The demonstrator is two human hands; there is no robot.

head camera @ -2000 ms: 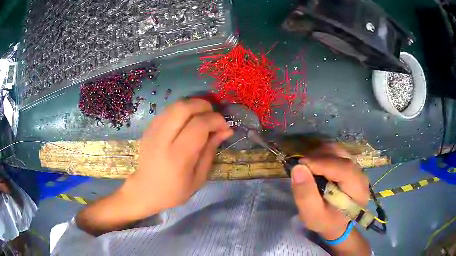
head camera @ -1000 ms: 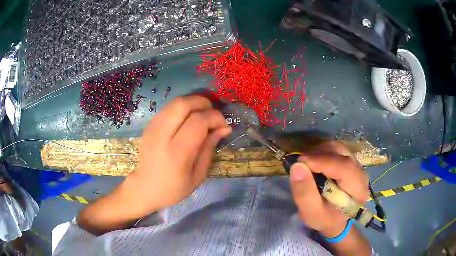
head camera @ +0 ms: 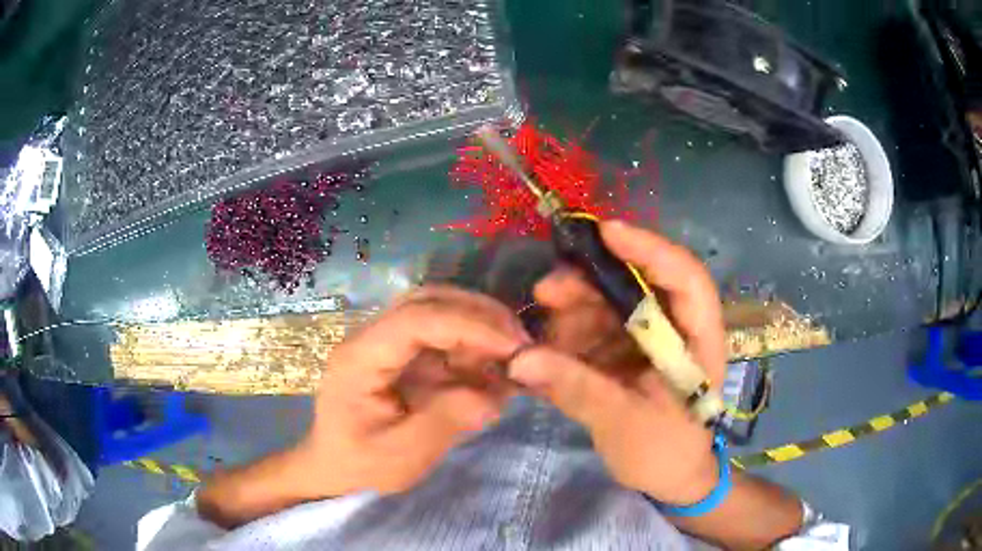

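Note:
My right hand (head camera: 646, 377) grips the soldering iron (head camera: 655, 342) by its black and cream handle. The iron's metal tip points up and left over the pile of red lead wires (head camera: 538, 178). My left hand (head camera: 415, 377) is beside it, with its thumb and fingers curled inward. The fingertips of both hands meet above the wooden strip's front edge. A small dark speck shows between them, too blurred to name. Whether my left fingers hold solder wire cannot be seen. Both hands hide the middle of the wooden strip (head camera: 221, 353).
A pile of dark red components (head camera: 269, 235) lies at the left, below the clear component tray (head camera: 291, 149). A black fan (head camera: 732, 81) and a white bowl (head camera: 885, 194) of silvery grains stand at the right. Crinkled clear plastic (head camera: 38, 479) is at the far left.
My right hand has moved left to meet my left hand, and the iron's tip has swung up over the red wires. My left hand has shifted slightly down and right. The view has shifted slightly.

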